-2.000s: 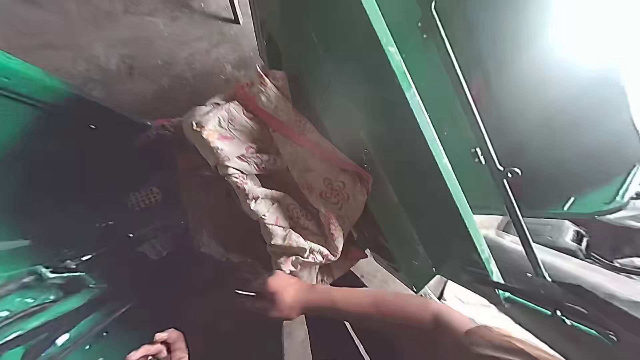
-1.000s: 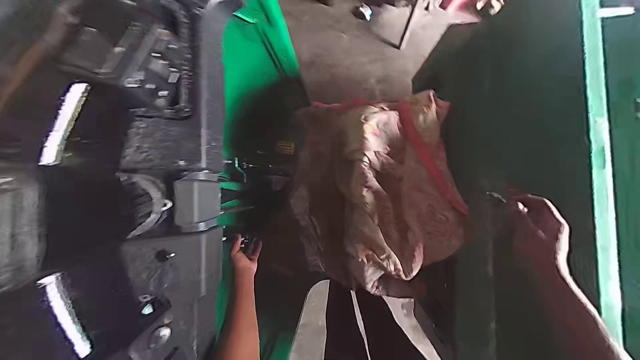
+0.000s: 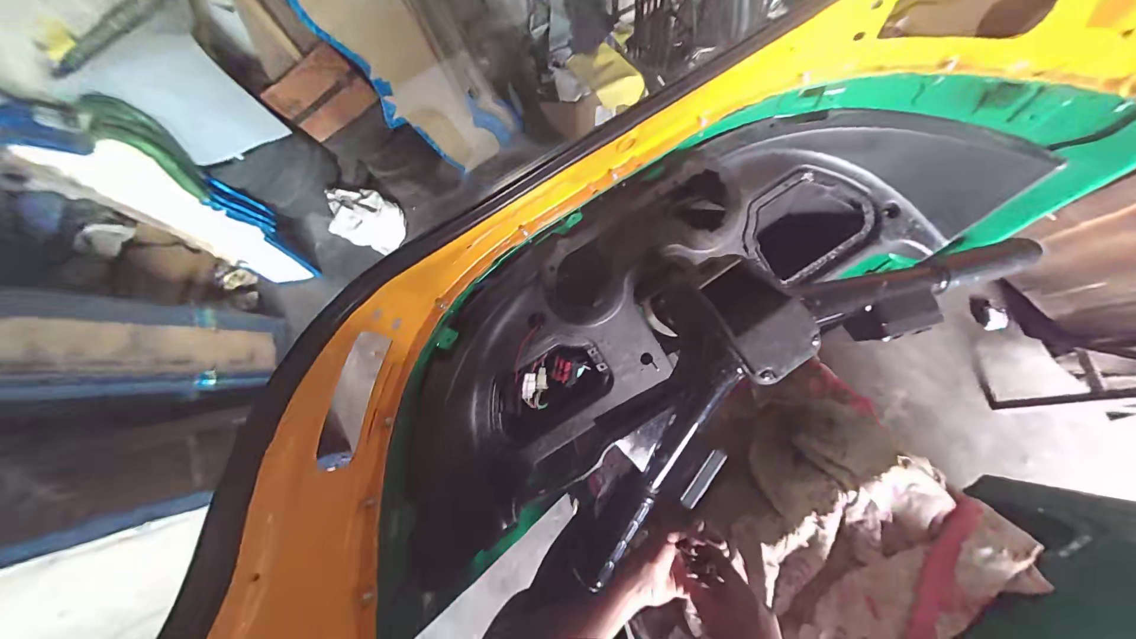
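Note:
Low in the view, my left hand and my right hand are close together. Small dark parts lie between their fingers; their kind is too blurred to tell. Just above my hands is the lower end of a black handlebar, which runs up to a boxy black center housing. A crumpled patterned cloth with a red band lies to the right of my hands. Behind the bar is a black molded dashboard panel with an opening that shows wires and connectors.
An orange-yellow body frame with black edging curves around the dashboard, with green metal panels inside it. Beyond it are cardboard pieces, a crumpled white bag and stacked sheets. A dark green panel is at the lower right.
My hands were apart, one on each side of the cloth; now they are together beside it. The view has swung strongly to the dashboard and handlebar.

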